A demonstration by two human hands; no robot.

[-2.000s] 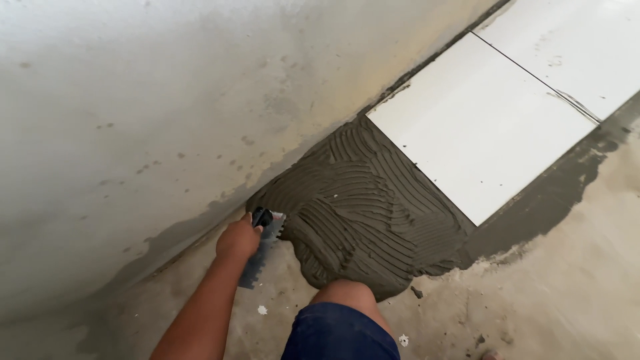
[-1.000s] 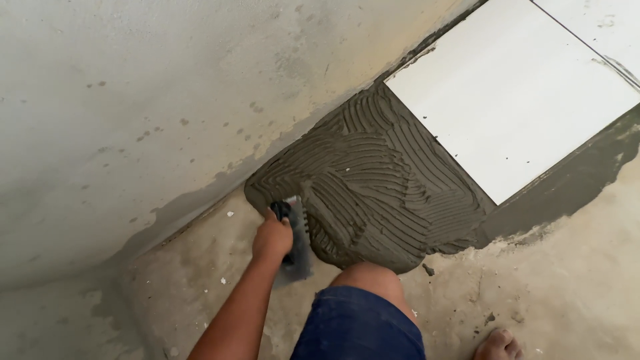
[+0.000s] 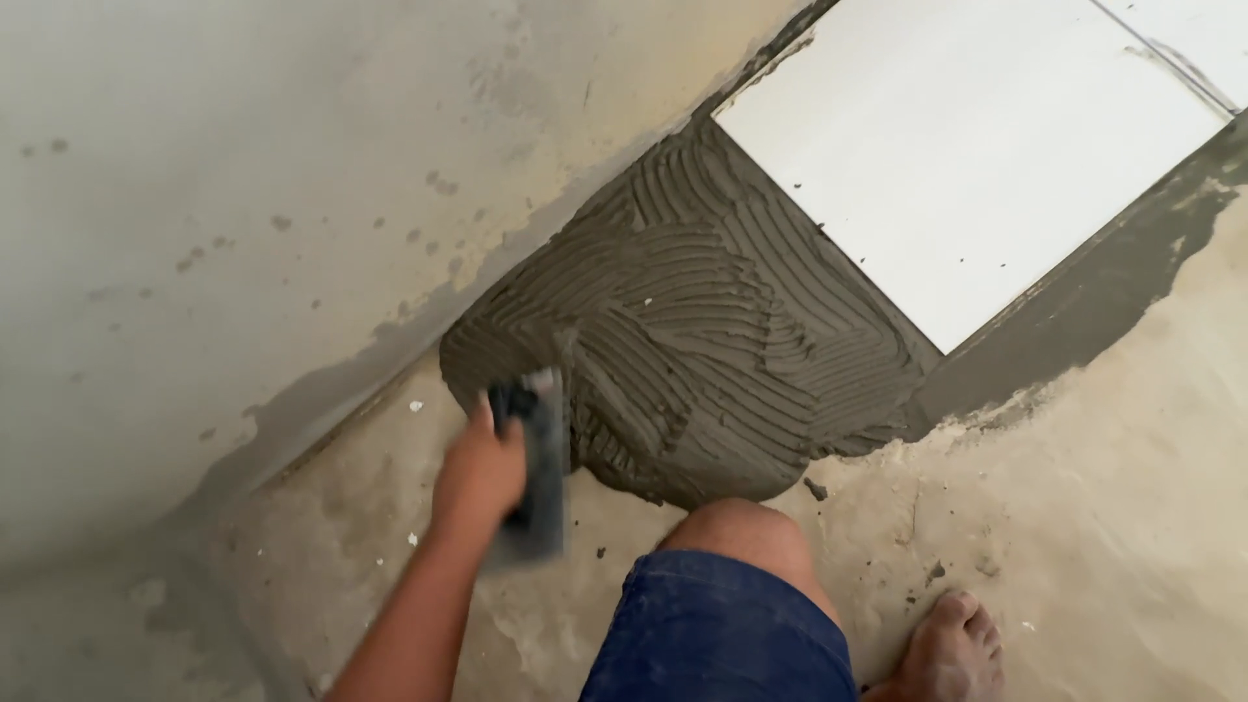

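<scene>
My left hand [image 3: 478, 478] grips the dark handle of a notched trowel [image 3: 541, 468], slightly blurred. The trowel's metal blade stands at the lower left edge of a bed of grey mortar [image 3: 682, 312], its upper end over the mortar and its lower end over the bare floor. Curved comb ridges cover the mortar, which lies between the wall and a large white tile [image 3: 965, 166]. My right hand is out of view.
The plastered wall [image 3: 292, 195] runs diagonally along the left. A second white tile [image 3: 1189, 39] adjoins the first at upper right. My knee [image 3: 741, 526] is close to the mortar's lower edge, and a bare foot [image 3: 951, 653] rests on the concrete floor [image 3: 1053, 507]. Small mortar crumbs lie about.
The view has shifted, and the bare foot shows more fully than before. My left hand keeps hold of the trowel at the mortar's left edge, with the blade at a changed angle.
</scene>
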